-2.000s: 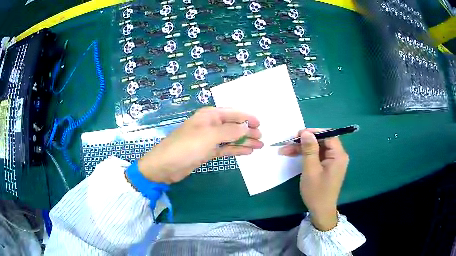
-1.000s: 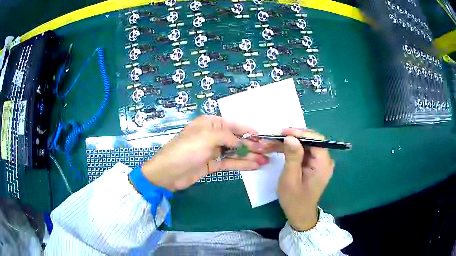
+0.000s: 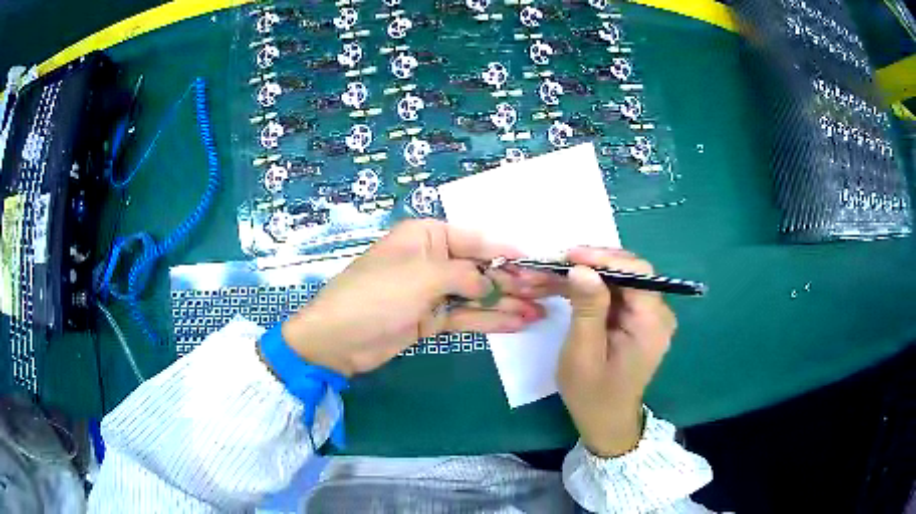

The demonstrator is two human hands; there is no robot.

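Observation:
My left hand (image 3: 392,291), with a blue strap on the wrist, holds a small module (image 3: 495,266) between thumb and fingers; only a whitish bit of it shows at the fingertips. My right hand (image 3: 615,346) holds black tweezers (image 3: 643,279) like a pen, their silver tips pointing left at the left fingertips and the module. Whether the tips grip anything is too small to tell. A blank white paper (image 3: 537,206) lies under both hands. A pale pad sheet (image 3: 241,309) with rows of small dark-edged squares lies partly under the left forearm.
A clear blister tray (image 3: 432,110) with rows of modules lies at the far side. Stacked blister trays (image 3: 839,131) stand at the right. A black box (image 3: 60,201) with a yellow label and a coiled blue cord (image 3: 209,171) are at the left. Yellow tape edges the green mat.
Since two seconds ago, my right hand has moved left and brought the tweezer tips to the left fingertips. In the last second both hands have stayed nearly in place; the view has shifted slightly.

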